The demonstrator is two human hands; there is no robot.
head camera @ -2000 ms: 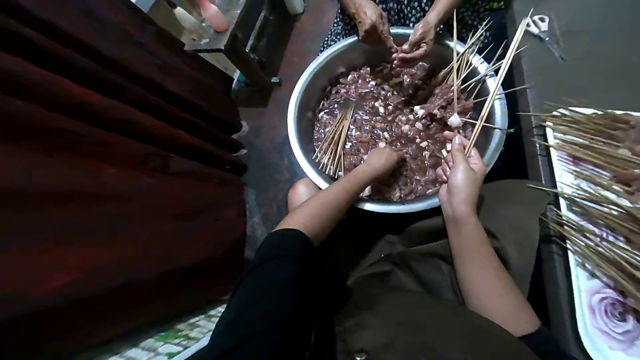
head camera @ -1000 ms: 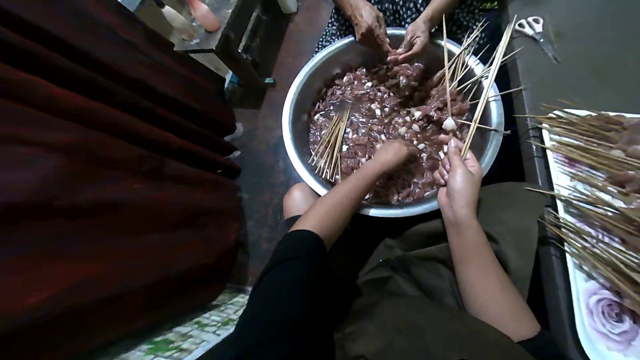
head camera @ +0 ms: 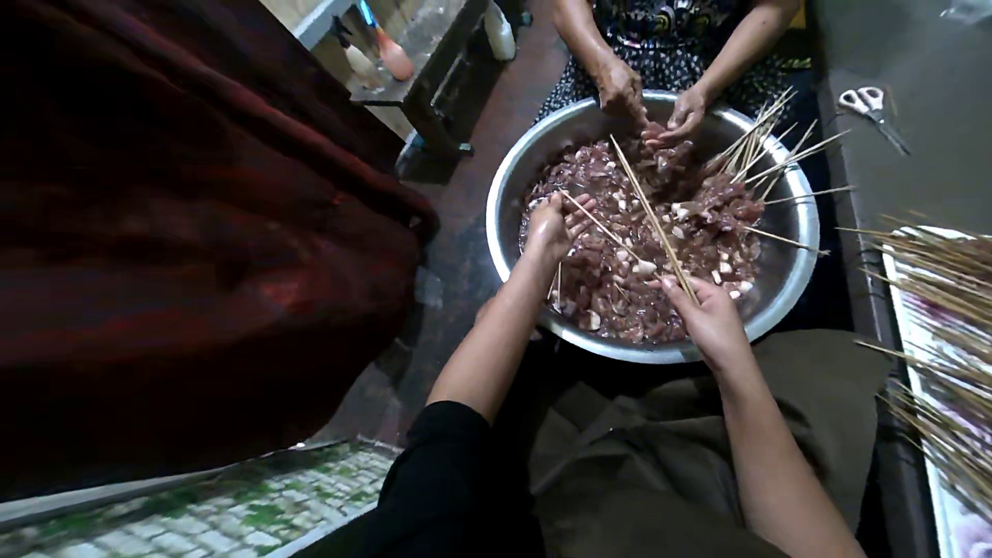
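A wide metal basin (head camera: 659,355) holds raw meat pieces (head camera: 620,310) with pale chunks among them. My right hand (head camera: 705,314) grips several thin wooden skewers (head camera: 649,213) near the basin's front right. One more skewer slants from there to my left hand (head camera: 552,229), whose fingers are at its far end over the left part of the meat; a pale chunk (head camera: 644,267) is on this skewer near my right hand. Skewers loaded with meat (head camera: 728,203) lean on the basin's right side. Short skewer ends show beside my left wrist.
Across the basin, a co-worker's two hands (head camera: 670,116) handle meat at the far rim. Scissors (head camera: 872,108) lie on the dark table at right, beside a floral tray (head camera: 914,364) of filled skewers. A dark red curtain (head camera: 232,256) hangs at left; bottles (head camera: 395,58) stand on a low bench.
My left hand has come up out of the meat and moved left, to the end of a skewer. The skewer with the pale chunk, upright before, now slants left. The view has shifted.
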